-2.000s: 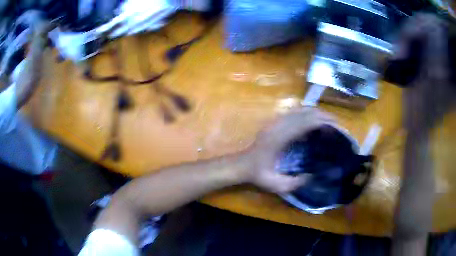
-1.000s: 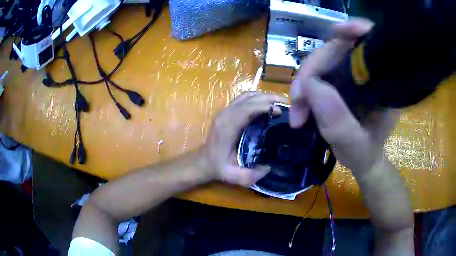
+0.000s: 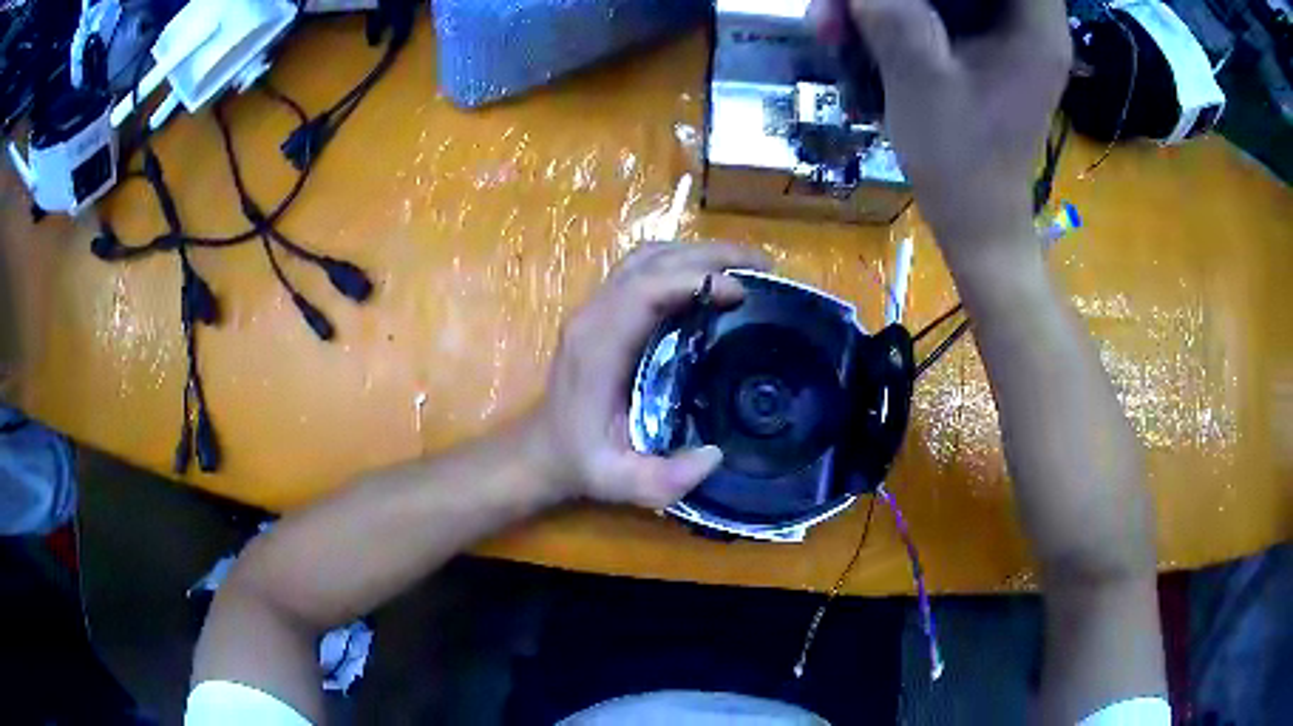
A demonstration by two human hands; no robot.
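Observation:
A camera housing (image 3: 766, 404) with a white rim and round black interior lies open side up near the table's front edge. My left hand (image 3: 631, 376) grips its left side, with the thumb over the rim. Thin lead wires (image 3: 908, 574) hang from its lower right, past the table edge. My right hand (image 3: 964, 121) is raised over the screw feeder (image 3: 759, 128), closed around a black electric screwdriver (image 3: 978, 14). The screwdriver is mostly hidden by the hand and cut off by the top edge; its tip cannot be made out.
Black pigtail cables (image 3: 255, 213) spread over the orange table (image 3: 468, 326) at left. White camera units (image 3: 220, 50) lie at the upper left. A bluish bag (image 3: 546, 50) lies left of the feeder. A black-and-white unit (image 3: 1156, 71) stands at the upper right.
My right hand has moved from over the housing up to the feeder, with the screwdriver. My left hand keeps its hold on the housing. The view has shifted, showing the upper-right unit.

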